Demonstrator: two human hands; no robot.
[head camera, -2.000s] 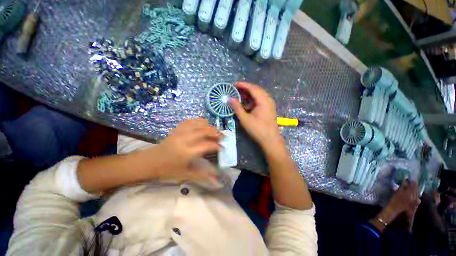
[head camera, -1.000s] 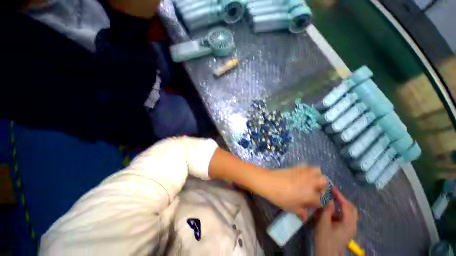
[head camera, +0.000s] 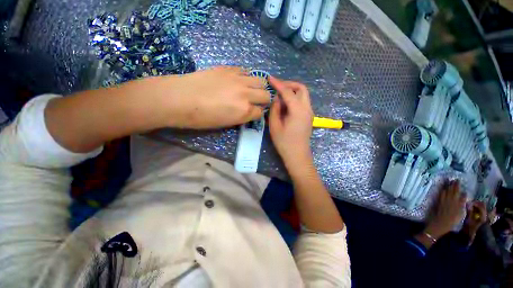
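A pale blue-green handheld fan (head camera: 248, 151) lies on the bubble wrap in front of me, its handle pointing toward my body. Its round grille is mostly covered by my fingers. My left hand (head camera: 233, 97) lies over the left side of the fan head and neck, fingertips bent down. My right hand (head camera: 291, 115) holds the right side of the head, thumb and fingers close to the left fingertips. Any small part between the fingertips is hidden. A screwdriver with a yellow handle (head camera: 327, 122) lies right of my right hand.
Dark circuit boards (head camera: 140, 48) are heaped left, beside blue-green plastic brackets (head camera: 179, 12). A row of fans (head camera: 306, 19) stands at the far edge. Stacked fans (head camera: 413, 140) lie right, near another worker's hands (head camera: 447, 211). A tool handle (head camera: 19, 18) shows upper left.
The view swung left and then back right. My left hand, blurred over the handle two seconds ago, is now at the fan head. The right hand stays at the head.
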